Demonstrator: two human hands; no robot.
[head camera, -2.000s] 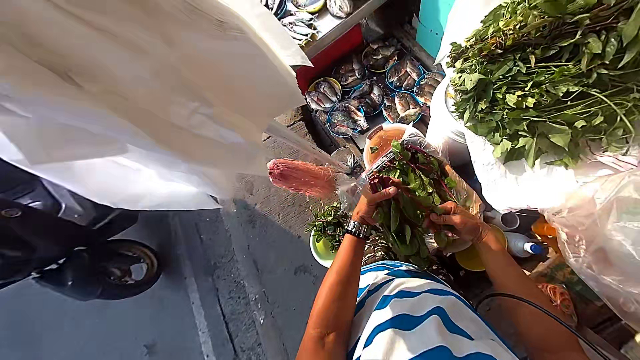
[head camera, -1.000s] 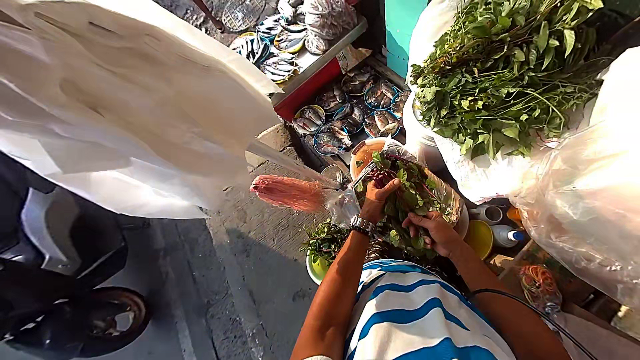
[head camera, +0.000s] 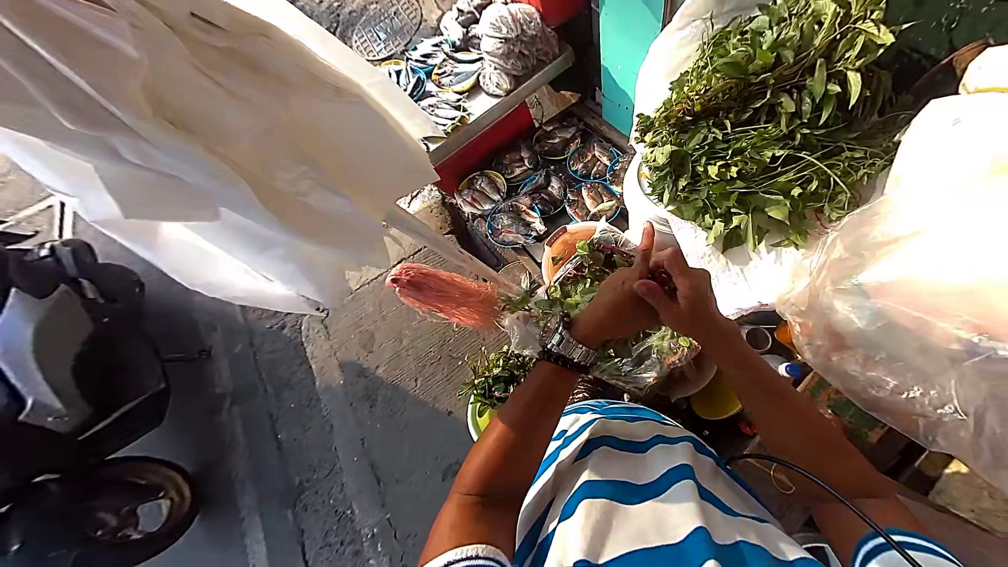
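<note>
My left hand (head camera: pixel 618 303), with a metal watch and dark beads at its wrist, is raised over a basin area of leafy greens (head camera: pixel 575 287). Against it, fingers bent, is my right hand (head camera: pixel 681 291); whether either holds something small between the fingers cannot be told. Beneath both hands lies a clear plastic bag (head camera: pixel 650 358) with greens around it. A bundle of pink plastic strands (head camera: pixel 445 295) sits left of my left hand. Just beyond the hands is an orange basin (head camera: pixel 561 246), partly hidden.
A big heap of leafy stems (head camera: pixel 772 126) lies on white sacking at upper right, above a large clear plastic bag (head camera: pixel 906 331). Fish in round baskets (head camera: pixel 516 222) stand ahead. White sheeting (head camera: pixel 197 142) hangs at upper left, and a parked motorcycle (head camera: pixel 71 354) is at left.
My hands, apart among the greens before, have come together above them. My right hand has moved up and no longer touches the stems. The view has shifted a little.
</note>
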